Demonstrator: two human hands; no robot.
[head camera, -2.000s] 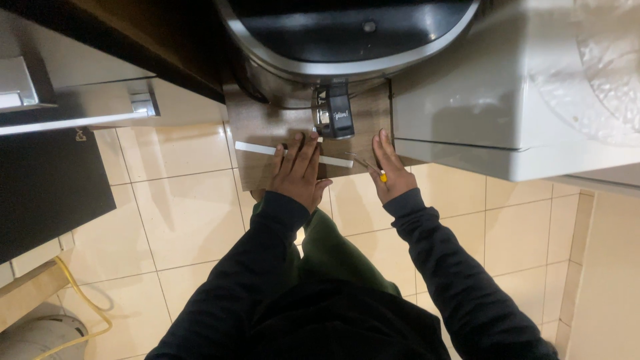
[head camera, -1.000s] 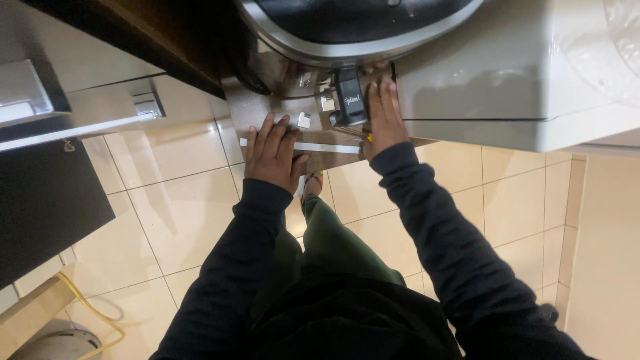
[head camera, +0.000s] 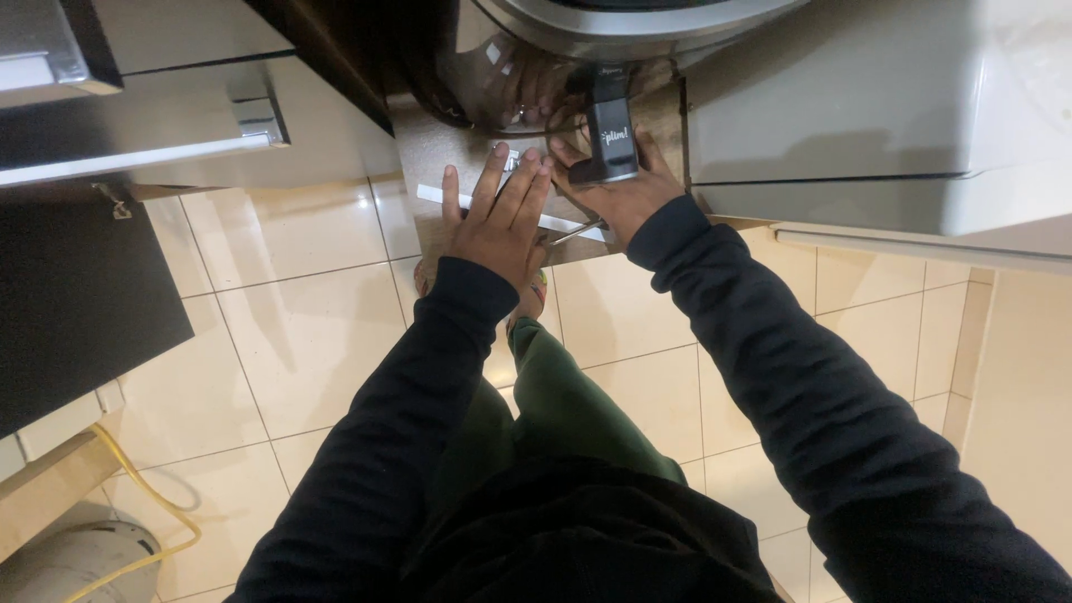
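My left hand lies palm down with fingers spread over a white strip on the brown wooden surface. Small whitish pieces lie by its fingertips. My right hand reaches under the black handle of a dark, glossy appliance, probably an air fryer; its fingers show on both sides of the handle. A thin metal tool, its kind unclear, crosses the strip between my hands. Whether my right hand holds it, I cannot tell.
A pale appliance or cabinet stands close at the right. At the left are drawer fronts with metal handles and a black panel. A yellow hose runs to a gas cylinder on the tiled floor.
My right hand has moved from beside the handle to underneath it. My left hand has shifted right along the strip since a second ago. Small whitish pieces now lie near its fingertips.
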